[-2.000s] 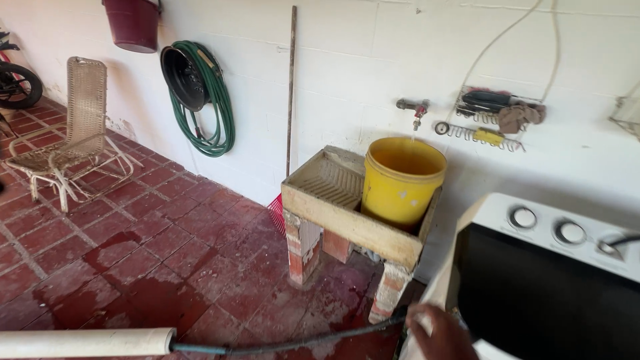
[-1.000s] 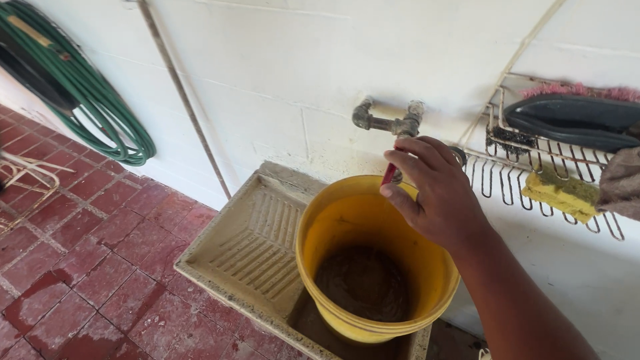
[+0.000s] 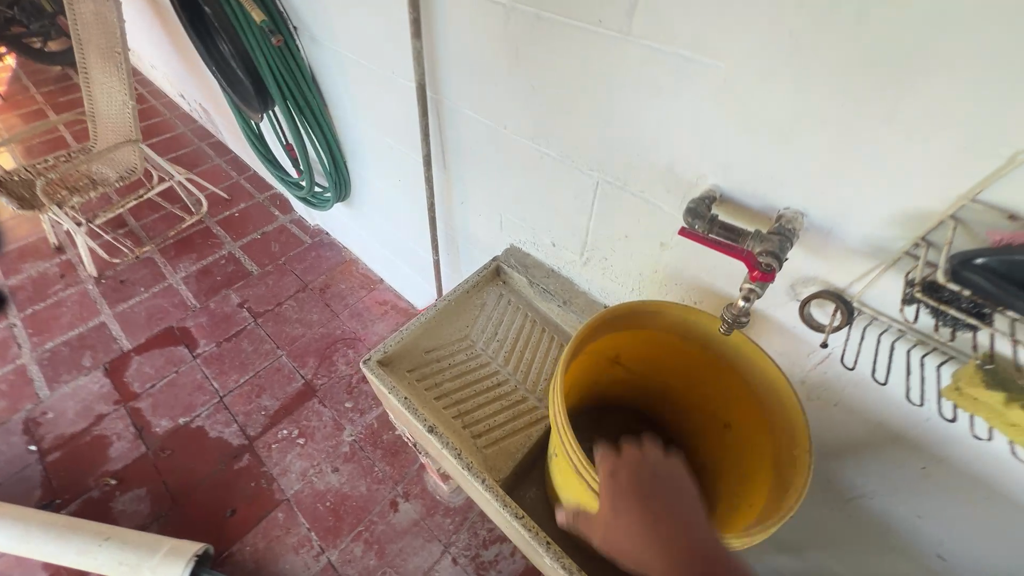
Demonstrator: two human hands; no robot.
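My right hand [image 3: 652,504], slightly blurred, is at the near rim of a yellow plastic bucket [image 3: 720,424], thumb outside and fingers over the inside, gripping the rim. The bucket stands in the basin of a concrete laundry sink with a ribbed washboard [image 3: 488,360]. Its inside looks dark at the bottom. Above its far rim is a metal wall tap [image 3: 748,280] with a red lever pointing left; no stream shows. My left hand is out of view.
A white plastic pipe [image 3: 96,540] juts in at lower left over wet red floor tiles [image 3: 200,448]. A coiled green hose [image 3: 304,152], thin pole [image 3: 426,160] and wire rack [image 3: 920,344] are along the wall. A woven chair [image 3: 104,152] stands farther left.
My right hand has left the tap lever and moved down to the bucket's near rim. Two seconds ago it was at lower right beside the washing machine. The view has shifted greatly.
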